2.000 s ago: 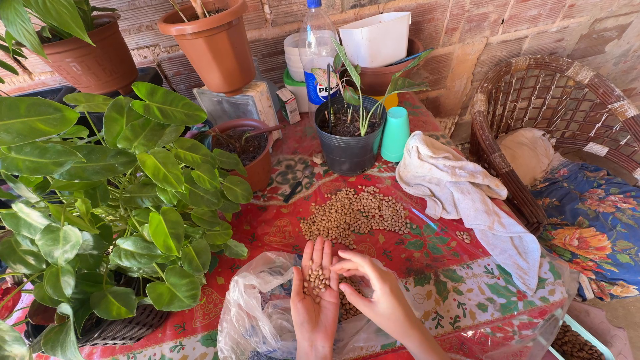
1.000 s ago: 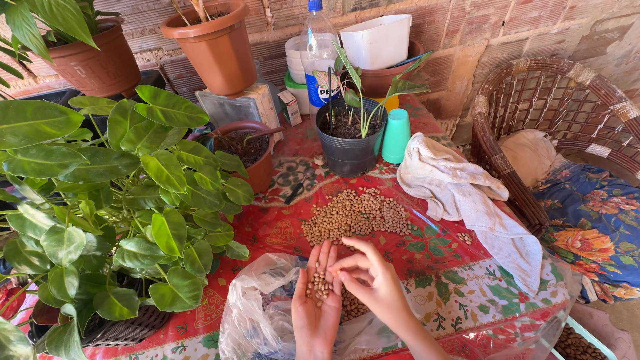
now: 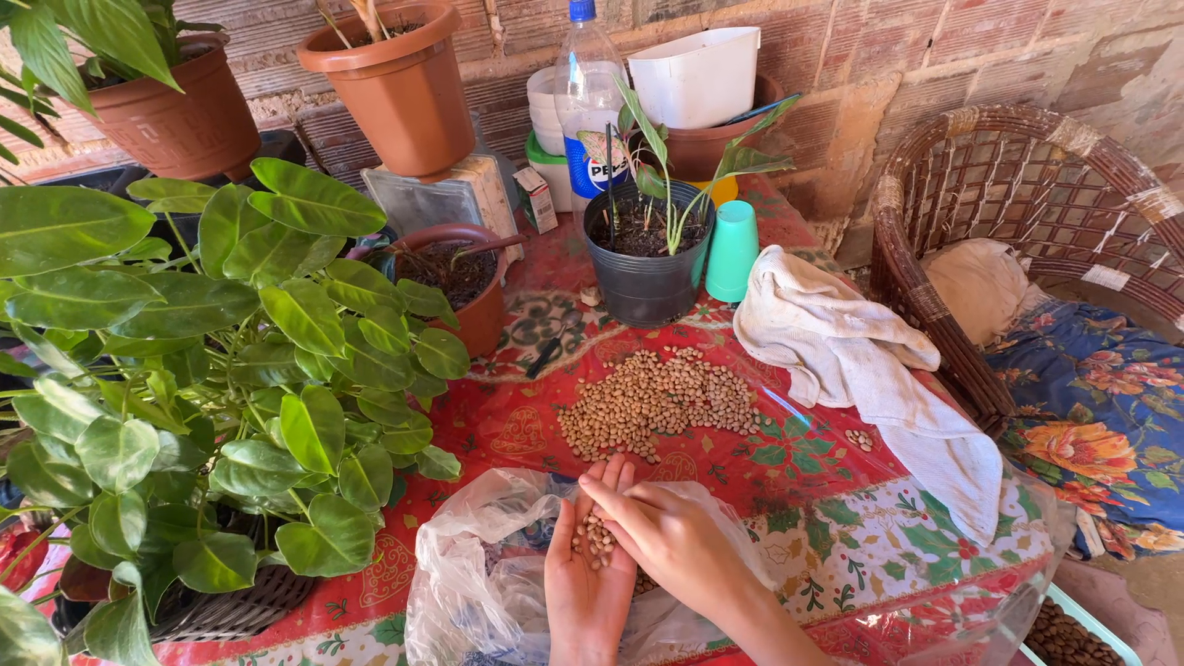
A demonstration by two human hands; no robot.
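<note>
My left hand is palm up over a clear plastic bag, with small tan beans lying in its cupped palm. My right hand leans over that palm, its fingers touching the left fingers and partly covering the beans; whether it pinches one is hidden. More beans show in the bag below the hands. Just beyond the fingertips a pile of the same beans lies on the red patterned tablecloth. A few beans sit apart at the right.
A leafy plant fills the left. Behind the pile are a black pot, a green cup and a plastic bottle. A white cloth lies right, near a wicker chair. A tray of brown beans is at lower right.
My right hand's fingers have come down over my left palm and now lie across the left fingers. The beans stay in the left palm, and the pile looks the same.
</note>
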